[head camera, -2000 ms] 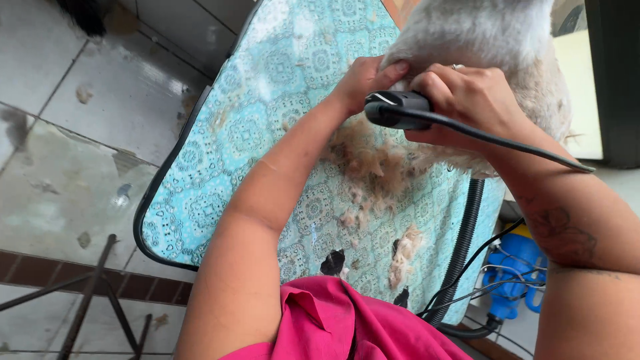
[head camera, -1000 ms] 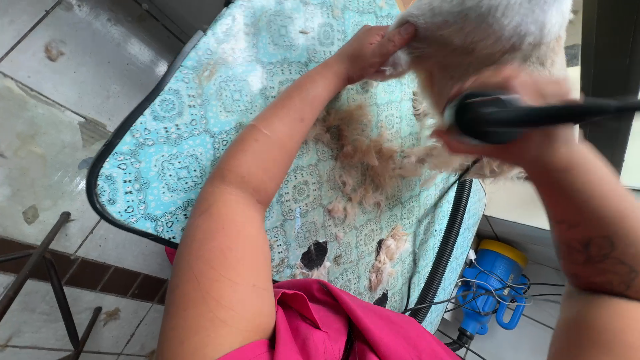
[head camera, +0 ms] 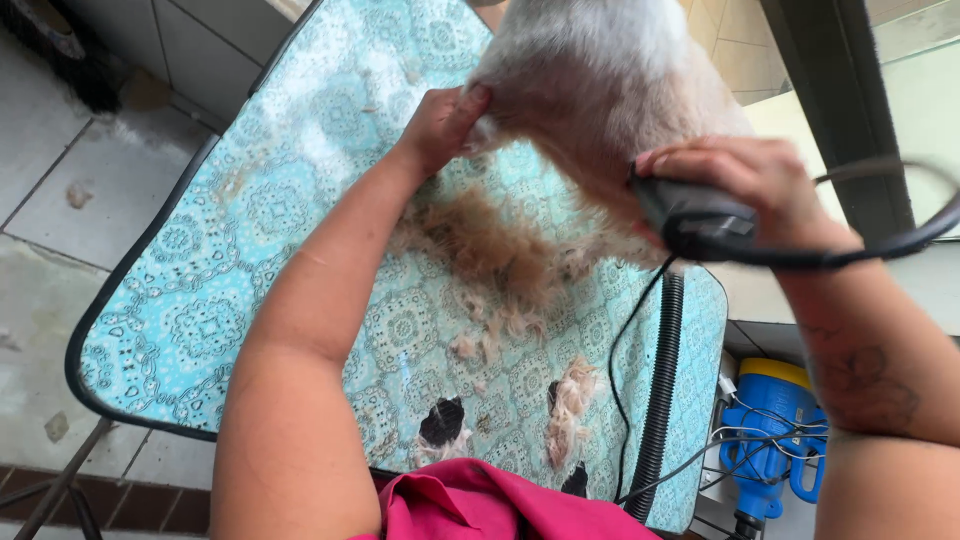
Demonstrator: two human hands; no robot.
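Note:
A white and tan furry animal [head camera: 600, 90], its head not in view, is on the blue patterned table [head camera: 187, 300]. My left hand [head camera: 444, 127] grips a paw or lower leg of it at the left, thumb on top. In my right hand [head camera: 739, 184] is a black electric hair clipper [head camera: 694, 217], held against the tan fur at the animal's lower right side; its blade is hidden. The clipper's cord curves off to the right. Cut tan fur [head camera: 495, 247] lies in a heap below the animal, with smaller tufts [head camera: 571, 412] nearer my pink clothing.
A black corrugated hose [head camera: 660, 390] and a thin black cable run along the table's right part. Beside the table, low at the right, stands a blue and yellow machine [head camera: 772, 420] with tangled cables. A dark frame post [head camera: 840, 97] rises behind my right hand. Dark bristles [head camera: 71, 52] show at top left.
The clipper and my right hand have shifted from the animal's upper leg area to its lower right side, and the clipper has turned. My left hand remains on the animal.

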